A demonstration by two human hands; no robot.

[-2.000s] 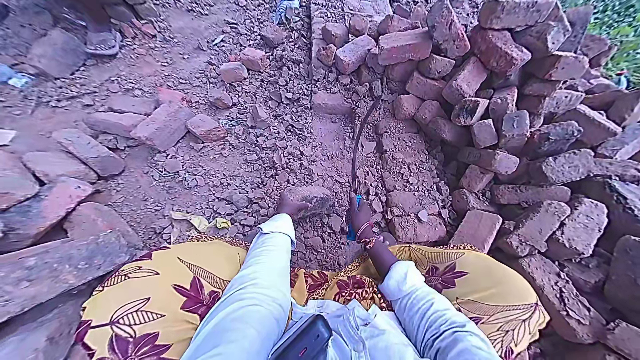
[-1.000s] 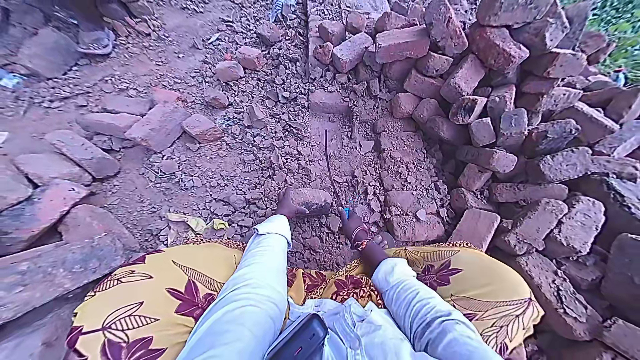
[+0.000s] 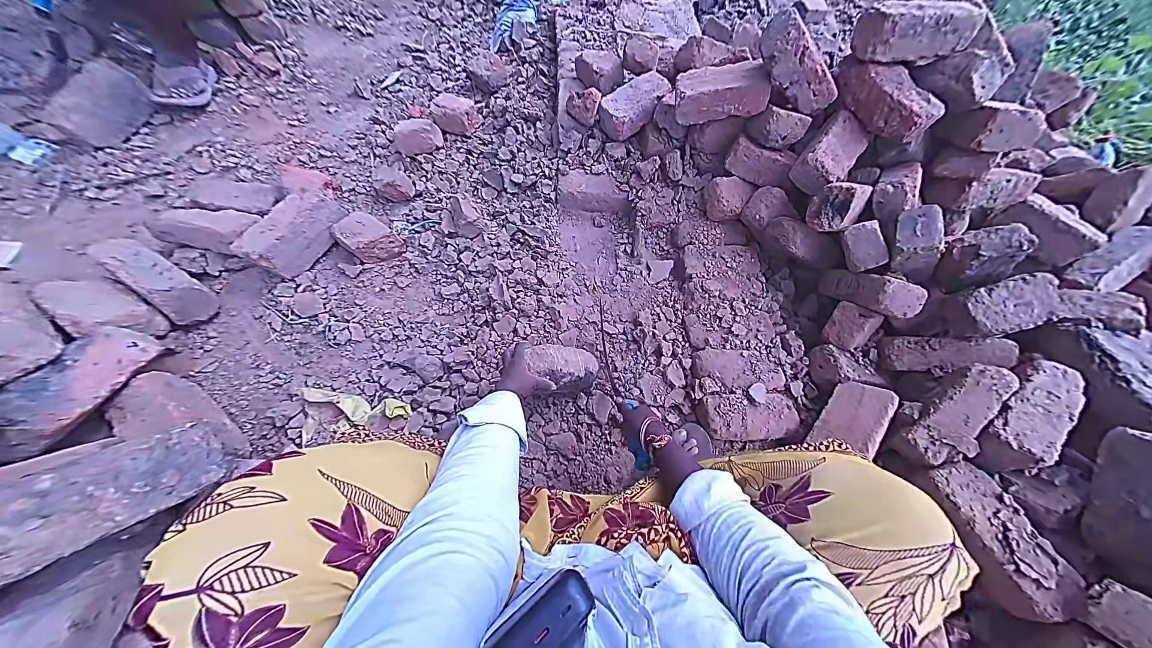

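Note:
My left hand (image 3: 524, 372) is closed around the left end of a dusty brick (image 3: 563, 367), which lies level above the rubble between my knees. To its right, my right hand (image 3: 641, 427) grips the blue handle (image 3: 643, 457) of a tool with a thin, dark, curved blade (image 3: 604, 342), perhaps a sickle. The blade points away from me, close to the brick's right end; whether they touch I cannot tell. Beyond both hands runs a shallow channel (image 3: 589, 238) in the ground, beside a row of laid bricks (image 3: 733, 360) covered in crumbs of mortar or earth.
A high heap of loose bricks (image 3: 900, 243) rises on the right. More bricks (image 3: 292, 234) and stone-like slabs (image 3: 108, 490) lie on the left. At the upper left, another person's sandalled foot (image 3: 183, 83) rests on the ground. Yellow scraps (image 3: 355, 407) lie near my left knee.
The curved blade has swung from leaning right and reaching far up the channel to a lower position, nearer the brick. My left hand stays on the brick in about the same place.

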